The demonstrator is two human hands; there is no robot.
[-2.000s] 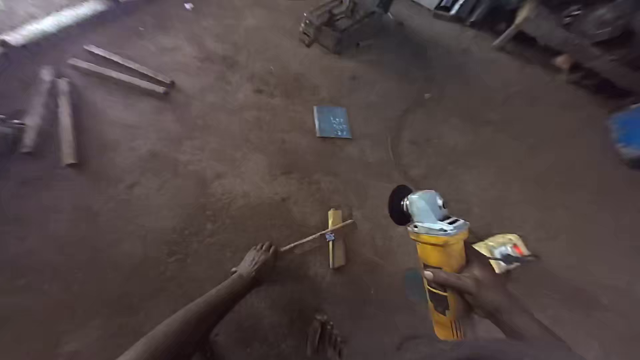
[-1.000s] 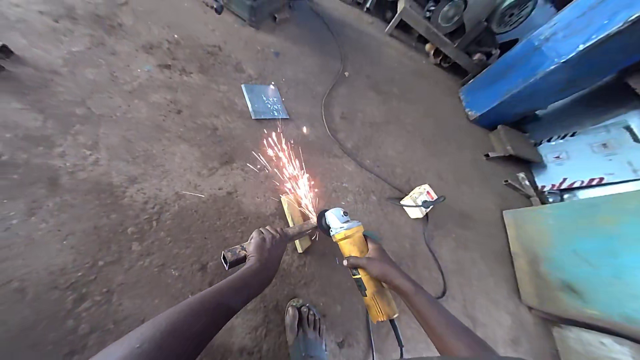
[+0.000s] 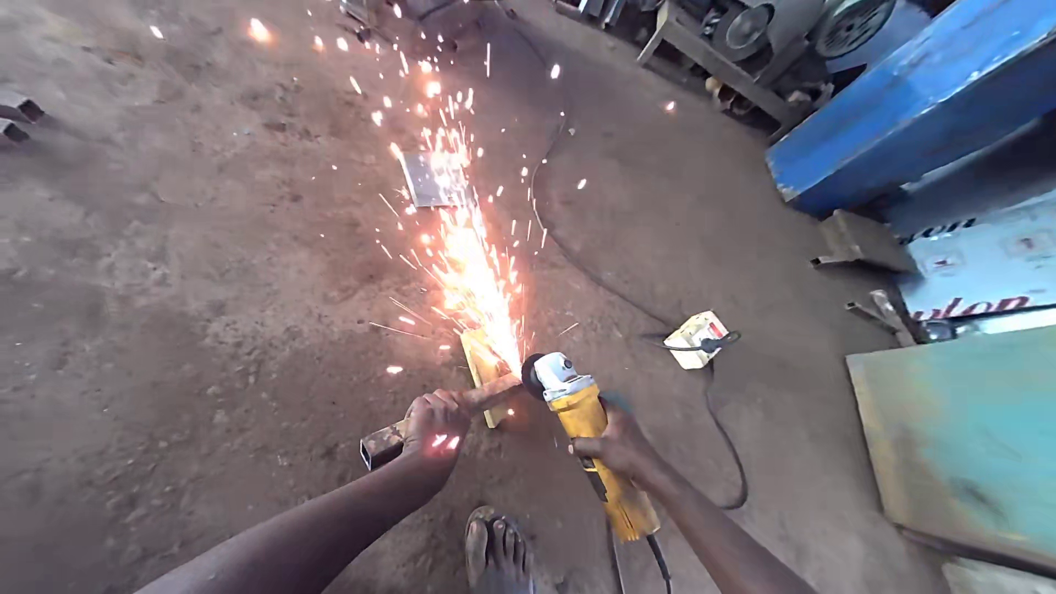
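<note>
My left hand [image 3: 437, 425] grips a rusty square steel tube [image 3: 386, 443], whose open end points to the lower left. The tube's other end rests over a yellowish wooden block [image 3: 476, 356] on the floor. My right hand [image 3: 620, 445] is closed around the yellow body of an angle grinder [image 3: 587, 419]. Its dark disc [image 3: 535, 375] meets the tube's right end, and a dense stream of sparks [image 3: 474, 264] flies up and away from there. The exact contact point is hidden by glare. Sparks partly cover a flat metal plate [image 3: 425, 180] beyond the block.
A white socket box [image 3: 691, 340] with a black cable [image 3: 726, 429] lies right of the grinder. My sandalled foot [image 3: 497, 549] is just below the block. A blue metal beam [image 3: 907, 107] and a greenish sheet [image 3: 965, 437] stand at the right; tube ends [image 3: 16, 115] lie far left.
Two seconds ago my left hand was at a thin rod on the block and the grinder was held apart from it. The square tube is there since one second ago; the spark stream has grown.
</note>
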